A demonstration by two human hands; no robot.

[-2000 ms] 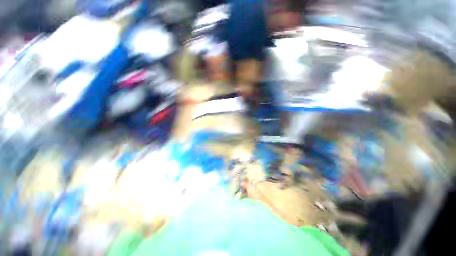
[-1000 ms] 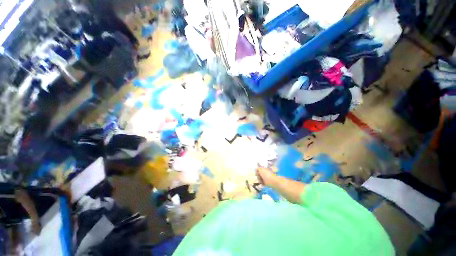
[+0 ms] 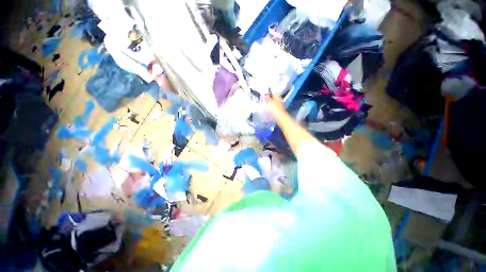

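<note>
My right hand (image 3: 274, 101) is stretched forward at the front of a blue-edged table or bin (image 3: 314, 61). It is small and blurred, beside a white crumpled pile (image 3: 269, 66). I cannot tell whether the fingers touch or hold anything. A large bundle of long white material (image 3: 178, 53) hangs to the left of the hand, with a purple piece (image 3: 225, 85) at its side. My left hand is not in view.
Dark, white and pink cloth (image 3: 341, 101) is heaped right of my hand. Blue and pale scraps (image 3: 170, 178) litter the tan floor. A dark bundle (image 3: 96, 236) and a yellow item (image 3: 146, 247) lie lower left. A white-and-dark piece (image 3: 423, 202) lies right.
The view has turned and steadied. My right arm, over the scrap-covered floor a second ago, now extends further forward to the white pile and blue edge.
</note>
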